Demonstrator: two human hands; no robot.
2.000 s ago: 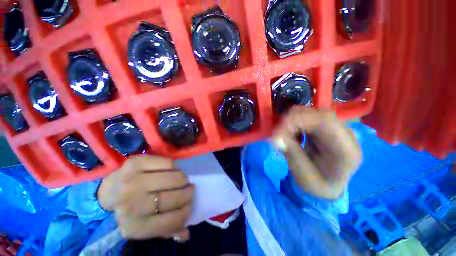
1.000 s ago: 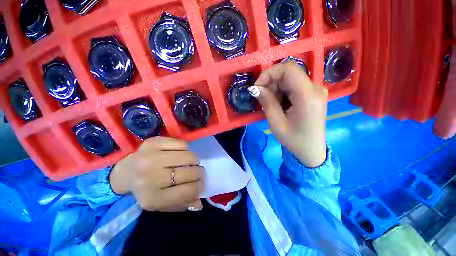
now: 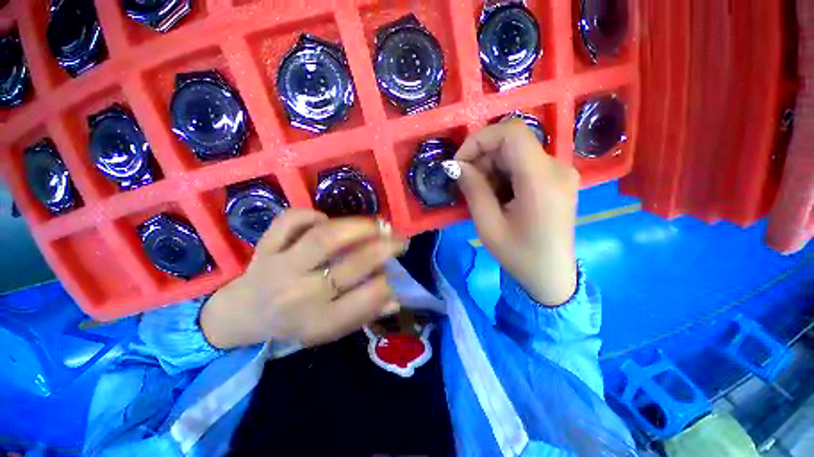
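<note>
The red foam tray (image 3: 294, 159) fills the upper view, with dark round watch heads in its square pockets. My right hand (image 3: 527, 201) has thumb and index finger pinched at the right side of a watch head (image 3: 432, 171) in the near row; whether a small piece is between them is hidden. A shiny decorated nail shows. My left hand (image 3: 303, 277) is slightly blurred, palm down at the tray's near edge, fingers stretched towards the right hand. A pale flap (image 3: 415, 287) shows below its fingertips, possibly the white sheet; its grip is hidden.
An empty pocket (image 3: 95, 270) is at the tray's near left corner. Stacked red foam trays (image 3: 714, 107) stand on the right. Blue plastic stools (image 3: 662, 390) are on the blue floor (image 3: 625, 268) at lower right. Shiny blue plastic (image 3: 53, 344) lies at lower left.
My right hand has moved left from the blurred position to the watch head and stayed there. My left hand has opened its fingers and moved up and right. The white sheet shows far less.
</note>
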